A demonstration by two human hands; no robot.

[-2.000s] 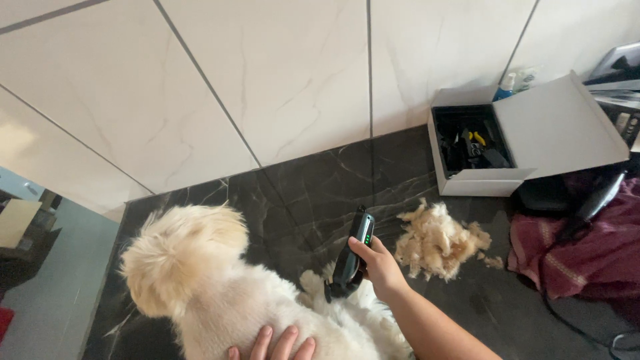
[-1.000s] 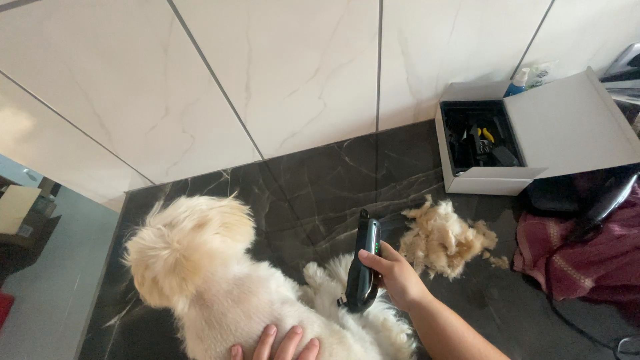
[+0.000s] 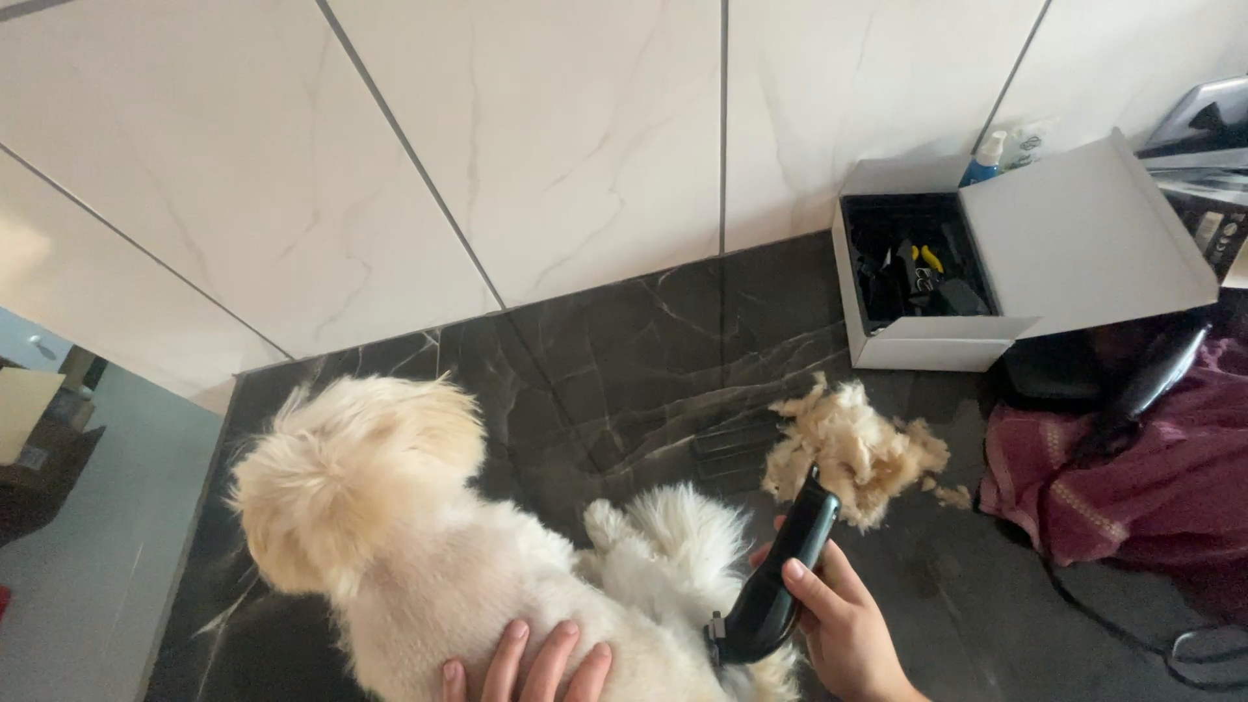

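Observation:
A cream-coloured dog (image 3: 468, 575) lies on a black marbled counter, its head at the left and its back cut short. My left hand (image 3: 531, 663) rests on its back with the fingers spread. In my right hand (image 3: 838, 614) are black cordless hair clippers (image 3: 780, 575), the blade end down at the fluffy fur (image 3: 673, 546) of the dog's rear. Whether the blade touches the fur I cannot tell. Just beyond the clippers sits a pile of cut fur (image 3: 848, 448).
An open white box (image 3: 926, 351) with black and yellow tools stands against the tiled wall (image 3: 585, 127). A blue spray bottle (image 3: 983, 161) is behind it. At the right lie a maroon towel (image 3: 1160, 468), a black corded device (image 3: 1150, 380) and its cable. The counter's edge drops off at the left.
My right hand has moved right and toward me with the clippers, which have tilted over from nearly upright. My left hand has stayed on the dog's back.

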